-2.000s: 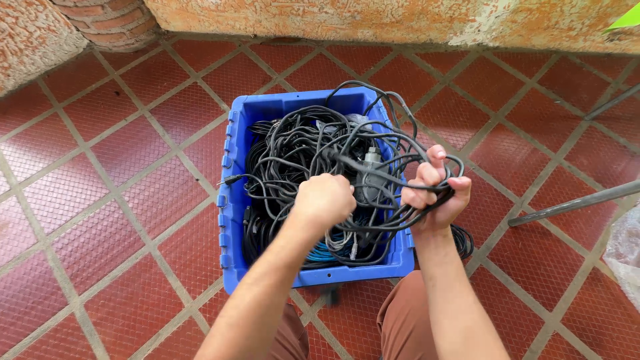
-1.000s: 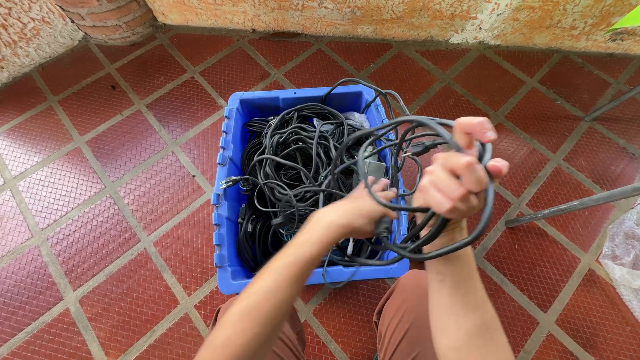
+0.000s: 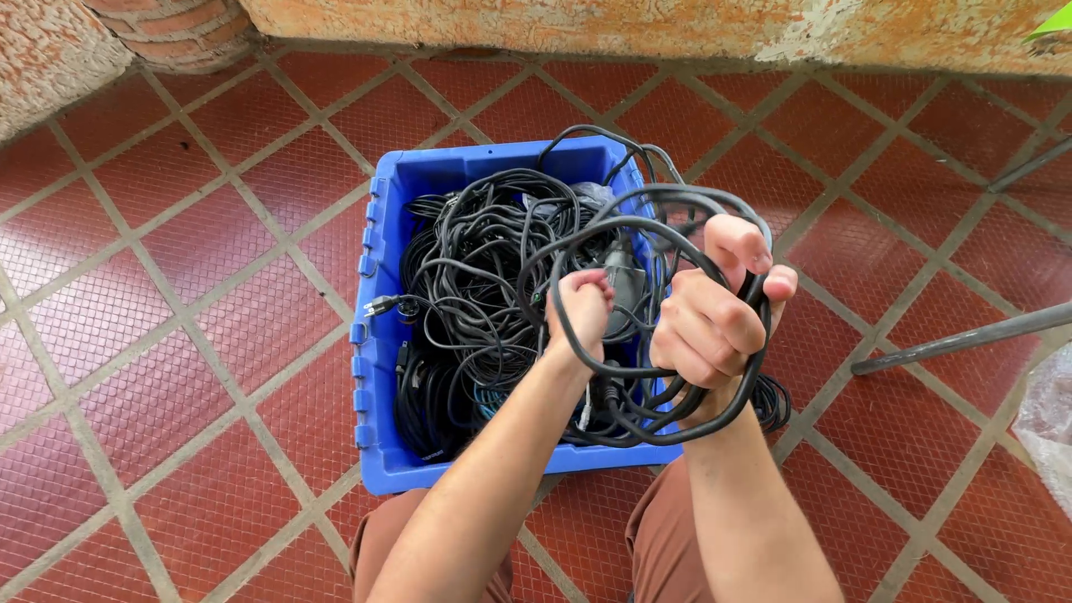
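Observation:
My right hand (image 3: 712, 314) is closed around several loops of a thick black cable (image 3: 636, 226), held above the right side of a blue plastic crate (image 3: 373, 335). My left hand (image 3: 582, 314) is over the middle of the crate, fingers curled on a black cable; its grip is partly hidden. One loop crosses in front of my left wrist. Below lies a tangle of black cables (image 3: 490, 243), with a dark grey adapter or connector housing (image 3: 624, 289) between my hands. A black power plug (image 3: 381, 306) hangs at the crate's left wall.
The crate stands on a red tiled floor (image 3: 209, 318) between my legs. A coil of black cable (image 3: 770, 402) lies just outside its right wall. Grey metal bars (image 3: 963, 339) and clear plastic (image 3: 1051, 419) are at the right. An orange wall (image 3: 586, 29) runs behind.
Looped cable in my right hand has grown into wider, larger loops since two seconds ago. My left hand moved to the right, then back over the crate's middle.

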